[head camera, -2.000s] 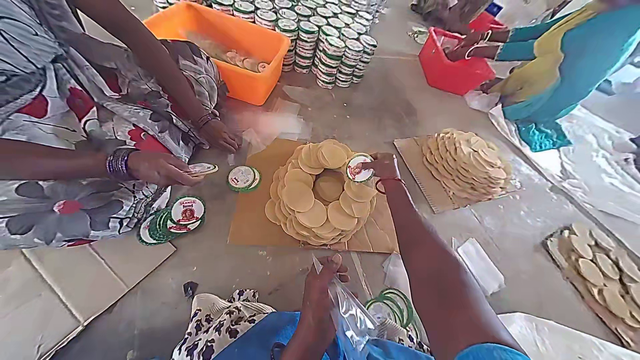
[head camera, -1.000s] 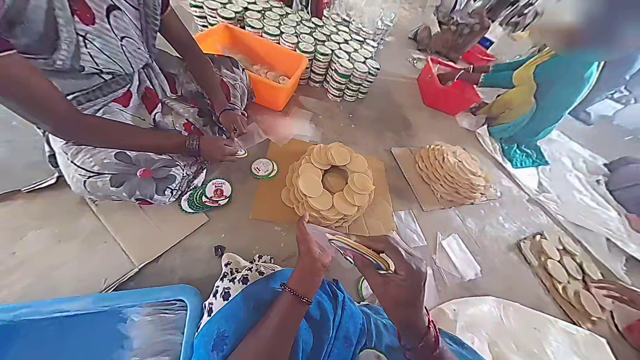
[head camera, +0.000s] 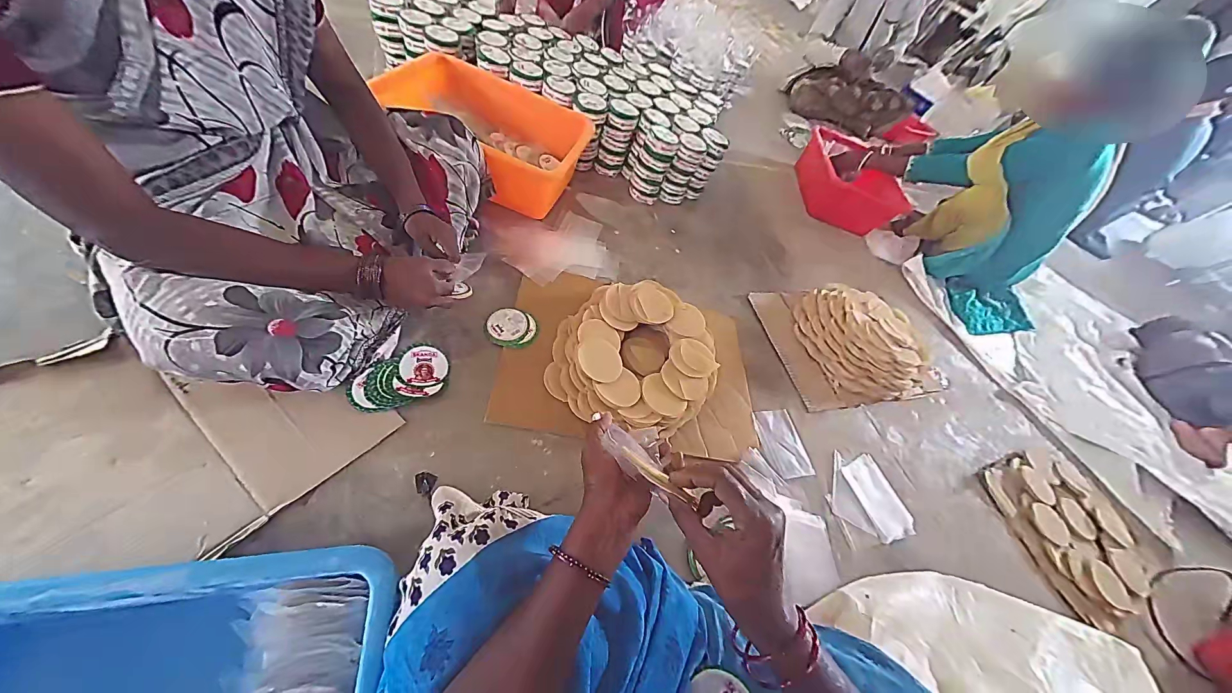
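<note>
Both my hands are raised over my blue-clad lap, at the near edge of a ring of round tan discs heaped on a cardboard sheet. My left hand grips one side of a clear plastic bag. My right hand has its fingers on the other end, where a thin yellowish edge of flat contents shows; the contents are mostly hidden. Round printed labels with green rims lie left of the ring. More such labels form a fanned pile beside a seated co-worker.
A blue tray stands at near left. Beyond are an orange bin, stacked round packs and a red tub with another person's hands in it. More discs lie on cardboard and a right-hand board. Clear bags lie nearer.
My right hand has come from the disc ring, where it held a printed label, to the plastic bag at my left hand. The bag and its contents are now tilted down to the right.
</note>
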